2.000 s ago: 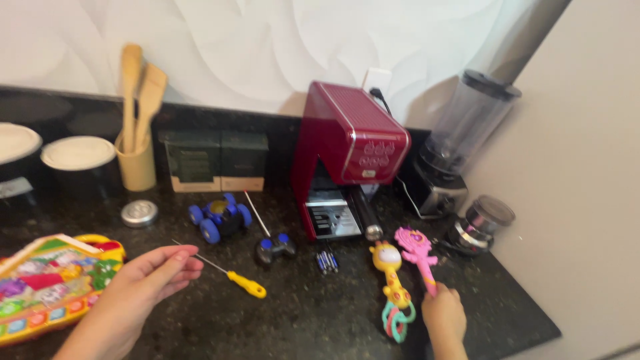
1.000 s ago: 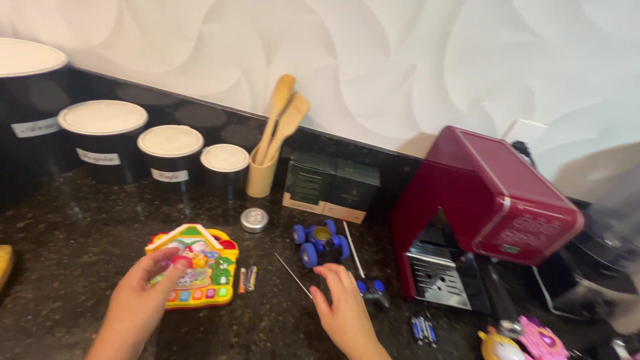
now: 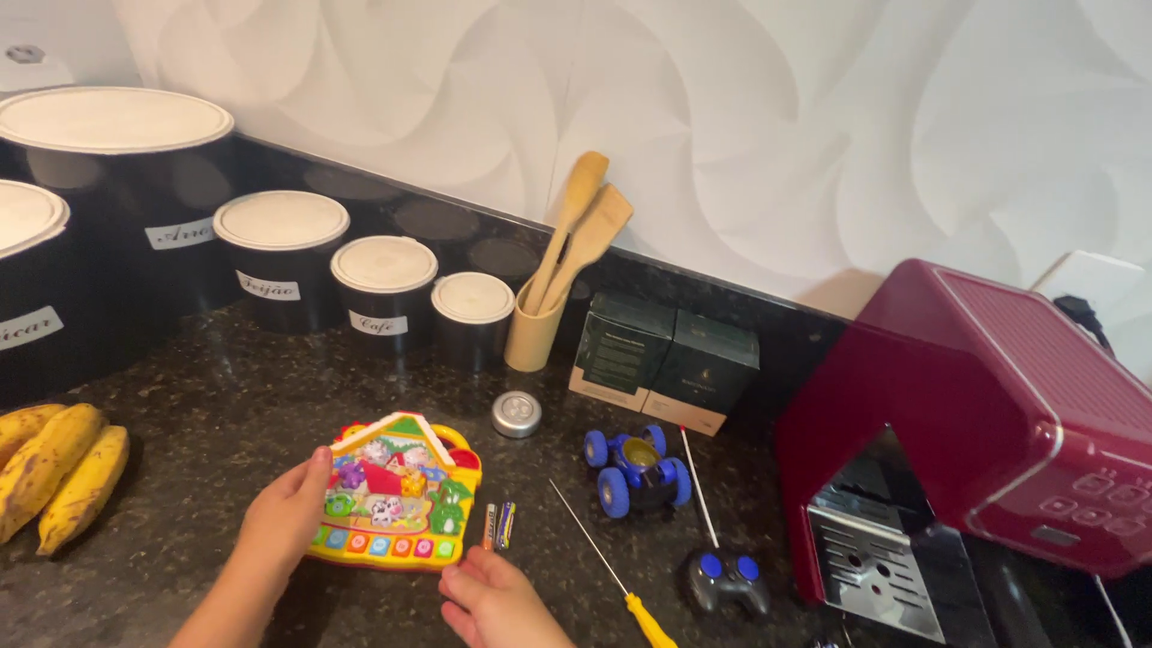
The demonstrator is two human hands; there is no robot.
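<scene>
A yellow plastic toy with animal figures and coloured keys (image 3: 387, 504) lies on the dark stone counter. My left hand (image 3: 286, 508) grips its left edge, thumb on top. At its lower right corner, my right hand (image 3: 495, 594) touches the rim with the fingertips; whether it grips is unclear. Two small batteries (image 3: 499, 526) lie just beyond those fingers. Farther right are a screwdriver with a yellow handle (image 3: 643, 621), a blue-wheeled toy car (image 3: 637, 472), a white rod (image 3: 700, 490) and a black remote controller with blue knobs (image 3: 727, 580).
Bananas (image 3: 67, 472) lie at the left. Black canisters with white lids (image 3: 281, 261) line the back, beside a holder with wooden spatulas (image 3: 535, 335) and dark boxes (image 3: 664, 355). A round metal tin (image 3: 517, 414) sits in front. A red coffee machine (image 3: 954, 423) stands right.
The view has swung left, bringing the bananas and canisters into sight. My left hand has come to the toy's left edge, and my right hand has moved from beside the screwdriver to the toy's corner.
</scene>
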